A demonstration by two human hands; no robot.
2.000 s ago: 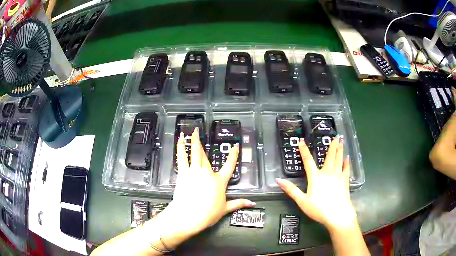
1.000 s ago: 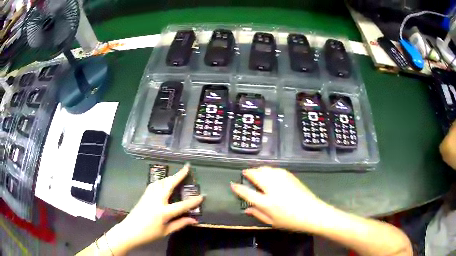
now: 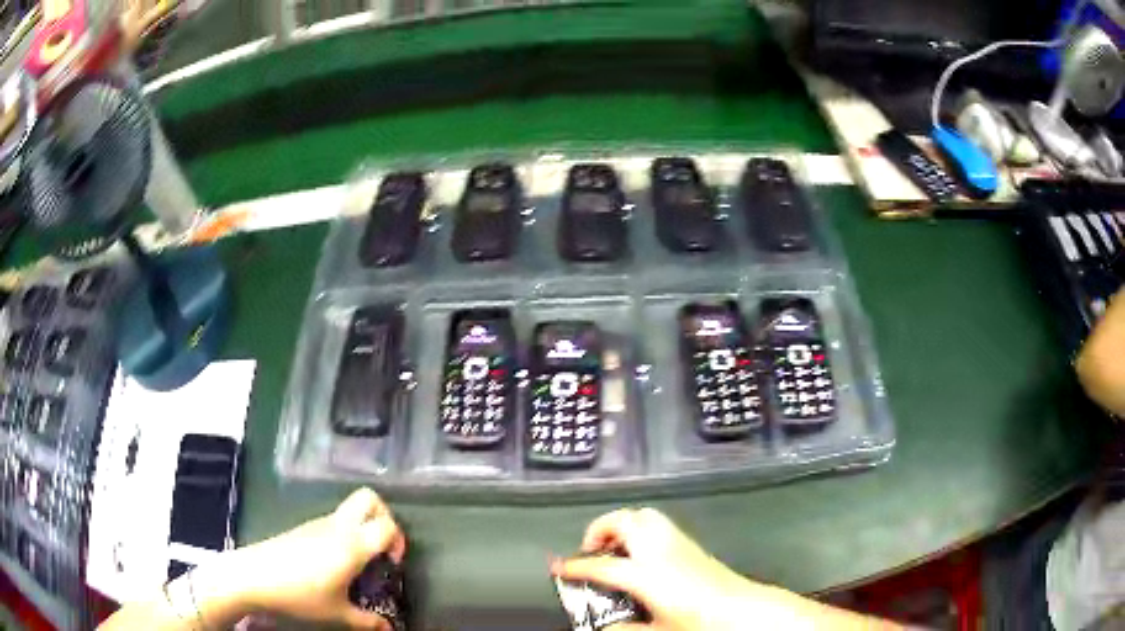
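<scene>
A clear blister tray (image 3: 518, 293) lies on the bench. Its near row holds several keypad phones face up with screens on, such as one (image 3: 565, 394) left of centre and one (image 3: 722, 370) further right, and a phone lying face down (image 3: 369, 370) at the left end. Its far row holds several face-down phones (image 3: 595, 212). My left hand (image 3: 339, 561) grips dark batteries (image 3: 380, 589) near the bench's front edge. My right hand (image 3: 648, 573) grips a battery (image 3: 595, 604) with white print. Both lie nearer to me than the tray.
At left are a dark desk fan (image 3: 86, 166), stocked trays (image 3: 49, 394) and a white sheet (image 3: 117, 493) with a dark phone-like object (image 3: 204, 493). At right are a blue mouse-like object (image 3: 966, 160), a black tray (image 3: 1086, 240) and another person's arm (image 3: 1107, 364).
Both hands have left the phone keypads and moved down to the batteries at the bench edge, and now close on them. The view has also shifted.
</scene>
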